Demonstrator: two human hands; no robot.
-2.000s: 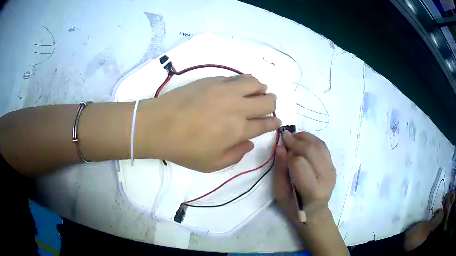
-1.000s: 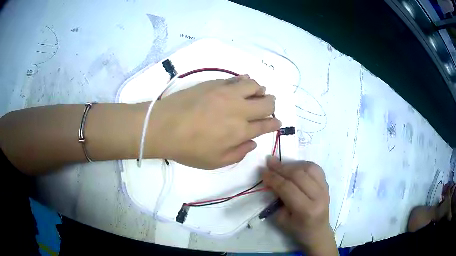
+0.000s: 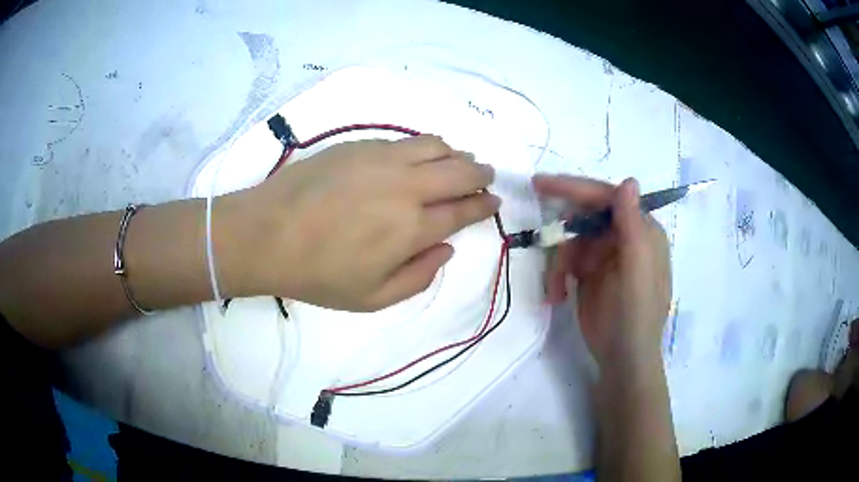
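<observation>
The white housing (image 3: 433, 405) lies on the white tabletop, with red and black wires (image 3: 414, 367) curving inside it. Black connectors stand at its upper left (image 3: 282, 131), bottom (image 3: 321, 409) and right side (image 3: 520, 239). My left hand (image 3: 377, 221) lies palm down across the housing, its fingertips over the wires; what is under it is hidden. My right hand (image 3: 617, 259), partly blurred, holds dark tweezers (image 3: 593, 223) beside the right connector. Their pointed tip faces up and right. A small white piece (image 3: 551, 235) shows between the tweezers' near end and that connector.
A white cord (image 3: 211, 249) loops over my left wrist. The tabletop (image 3: 622, 122) bears pen marks. A dark green conveyor belt (image 3: 650, 38) with a metal rail (image 3: 815, 52) runs along the upper right. Part of another person's hand (image 3: 810, 393) shows at the lower right edge.
My right hand has left the lower wires and moved up to the right connector, turning the tweezers upward. The housing and my left hand sit slightly further left in view.
</observation>
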